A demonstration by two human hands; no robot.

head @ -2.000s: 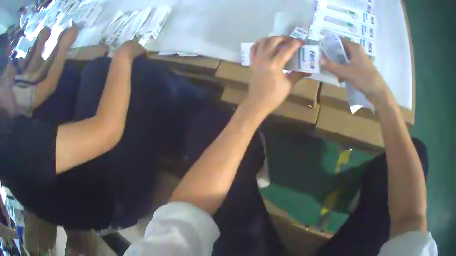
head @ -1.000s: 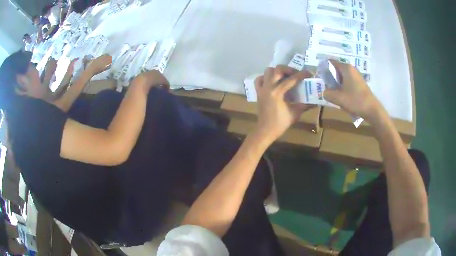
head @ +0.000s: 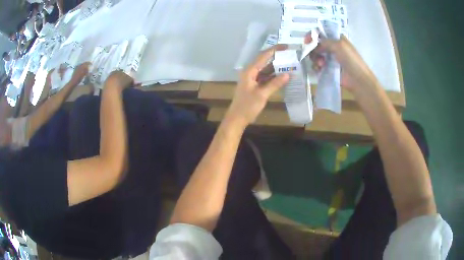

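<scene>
My left hand grips a slim white product carton with blue lettering near its top end. The carton hangs down past the table's front edge, its printed side towards me. A white end flap stands up at its top. My right hand is just right of the carton and holds a limp, pale leaflet that hangs down beside the carton. The fingertips of my right hand are close to the flap; whether they touch it I cannot tell.
Finished cartons lie in a block behind my hands on the white table covering. A translucent pouch lies left of them. Brown corrugated cartons form the table's front. A seated person works at my left beside many loose cartons.
The carton has turned from lying across to hanging steeply down, with its flap end up. The leaflet now hangs open below my right hand. The view has shifted slightly.
</scene>
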